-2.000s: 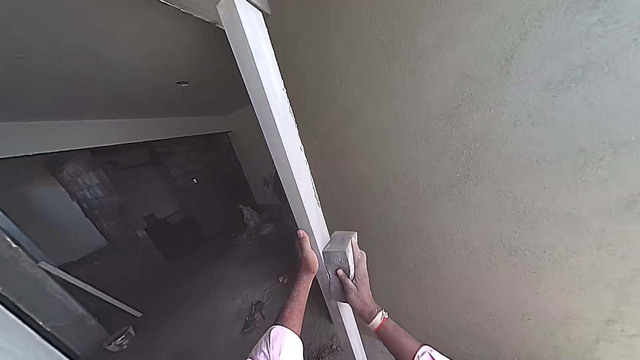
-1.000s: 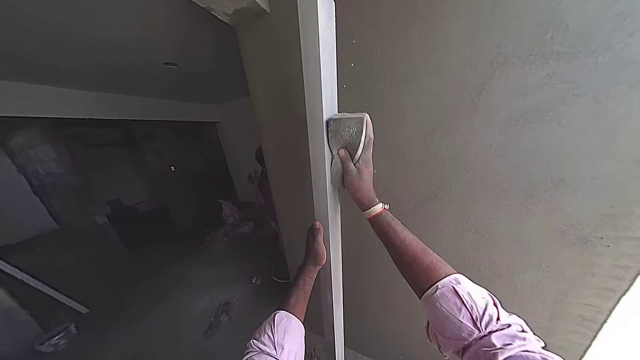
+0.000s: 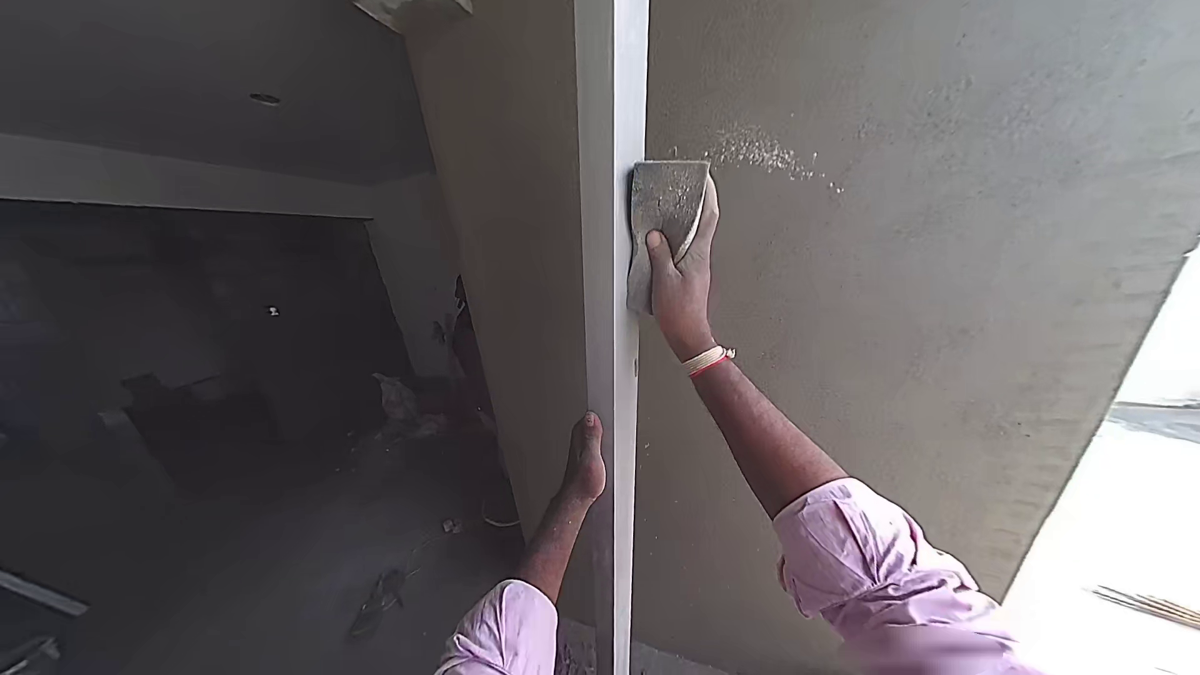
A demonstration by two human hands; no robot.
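Note:
A long, pale straightedge bar (image 3: 614,309) stands upright along the wall corner. My right hand (image 3: 686,281) grips a grey, dusty block (image 3: 667,202) with the thumb on its near face; the block touches the bar's right edge and the plastered wall (image 3: 891,309). Lower down, my left hand (image 3: 588,459) lies against the bar's left side, its fingers mostly hidden behind it. Loose grains (image 3: 764,152) show against the wall just above and right of the block.
To the left is a dim room with scattered things on its floor (image 3: 262,581) and a pale bundle (image 3: 397,398). A bar (image 3: 42,592) lies at the lower left. Thin rods (image 3: 1148,605) lie outside in bright light at the lower right.
The bar leaned two seconds ago and now appears upright. My right hand has moved up along it with the block, away from my left hand. Loose grains now show beside the block. The view has shifted.

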